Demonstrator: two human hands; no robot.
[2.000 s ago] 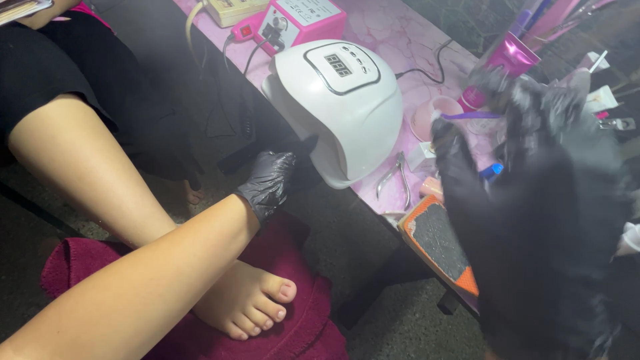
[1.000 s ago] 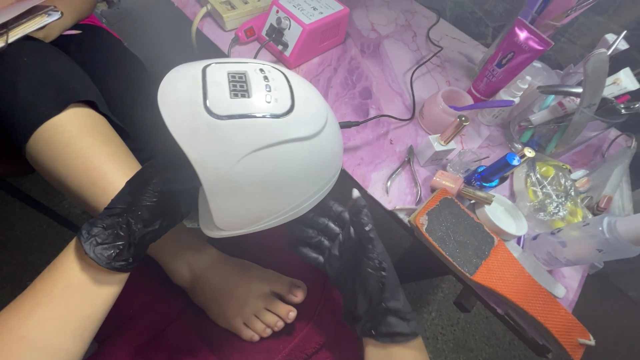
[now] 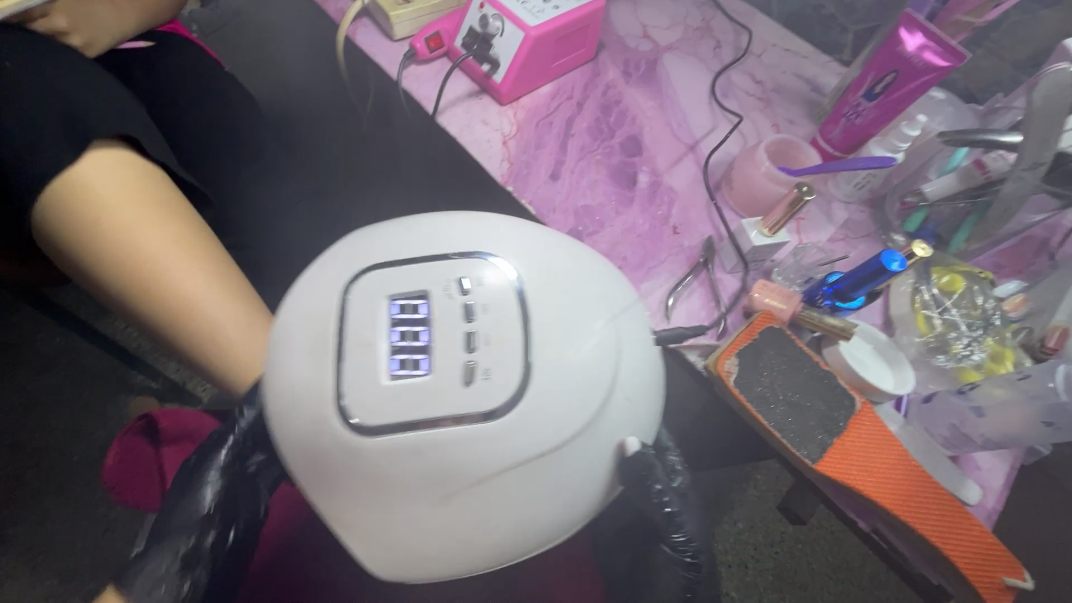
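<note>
A white nail-curing lamp (image 3: 569,352) with a lit display and a row of buttons fills the middle of the view, above a dark red towel (image 3: 159,456). My left hand (image 3: 209,494), in a black glove, holds its left side. At its lower right edge my right hand (image 3: 666,502), also gloved in black, grips the shell, and one bare fingertip shows through the glove. Another person's bare leg (image 3: 151,251) runs down behind the lamp, which hides the foot.
On the pink marbled table (image 3: 603,167) stand a pink nail drill unit (image 3: 544,42), cuticle nippers (image 3: 699,276), a pink jar (image 3: 766,176), a blue bottle (image 3: 863,276) and a magenta tube (image 3: 888,84). An orange foot file (image 3: 888,486) overhangs the edge. A black cord (image 3: 712,159) joins the lamp.
The lamp stood at the table's edge two seconds ago; now both hands hold it over the towel. My right hand has come from above the table to the lamp's right side.
</note>
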